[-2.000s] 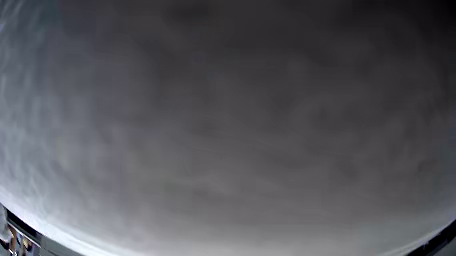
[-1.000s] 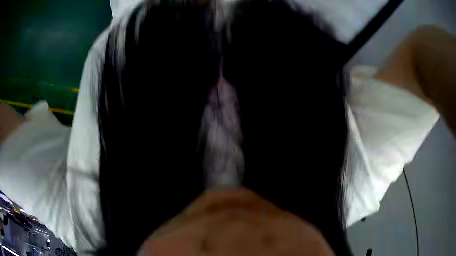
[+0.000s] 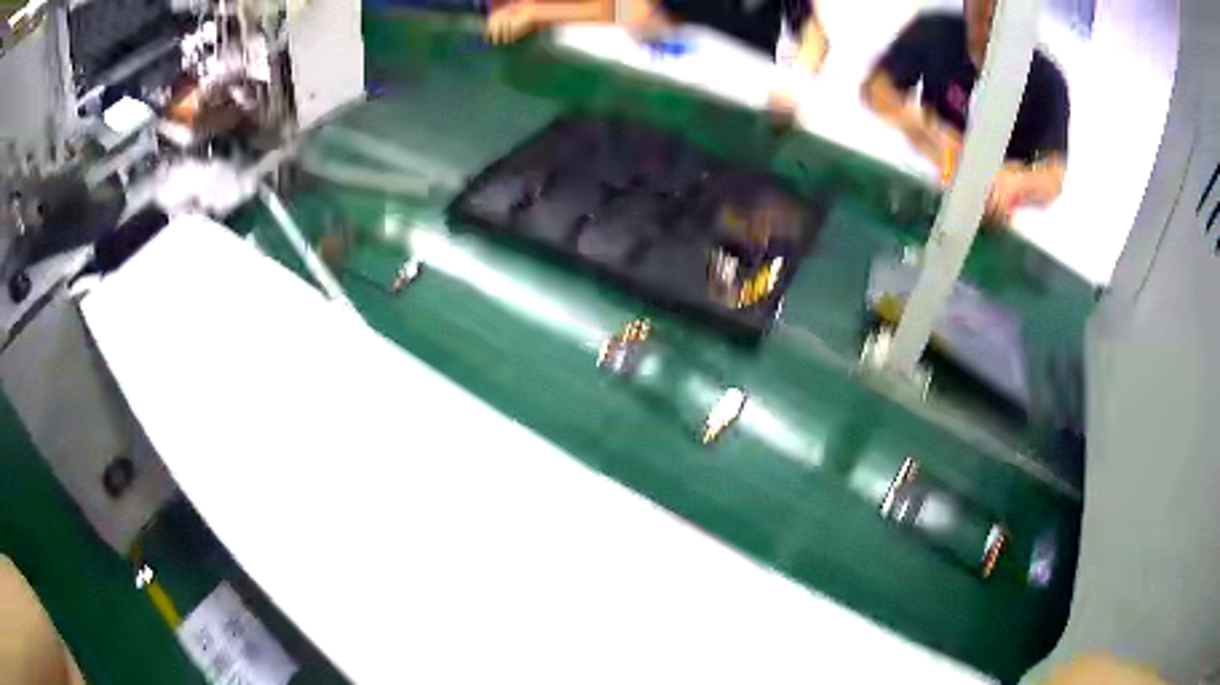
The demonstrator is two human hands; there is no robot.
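On the green belt, a thin dark phone middle frame (image 3: 942, 514) with orange-gold ends lies at the lower right. Orange and gold pieces of what looks like another frame (image 3: 625, 347) lie mid-belt; its outline is blurred. A small light and gold piece (image 3: 405, 274) lies farther left. Blurred skin at the bottom left edge (image 3: 30, 636) looks like part of my left hand or arm. A sliver of skin at the bottom right edge (image 3: 1104, 673) looks like part of my right hand or arm. No fingers show on either side.
A black blister tray (image 3: 575, 201) on the belt has black, white and yellow parts at its right end. The white worktop (image 3: 442, 535) runs along my side. A white post (image 3: 966, 201), grey cabinet (image 3: 1157, 468) and grey bag (image 3: 970, 328) stand or lie right. People in black (image 3: 1037, 114) sit opposite.
The view has swung from a blurred grey surface, then dark hair, a face and white sleeves, to the belt and worktop. Skin now shows only at both bottom corners.
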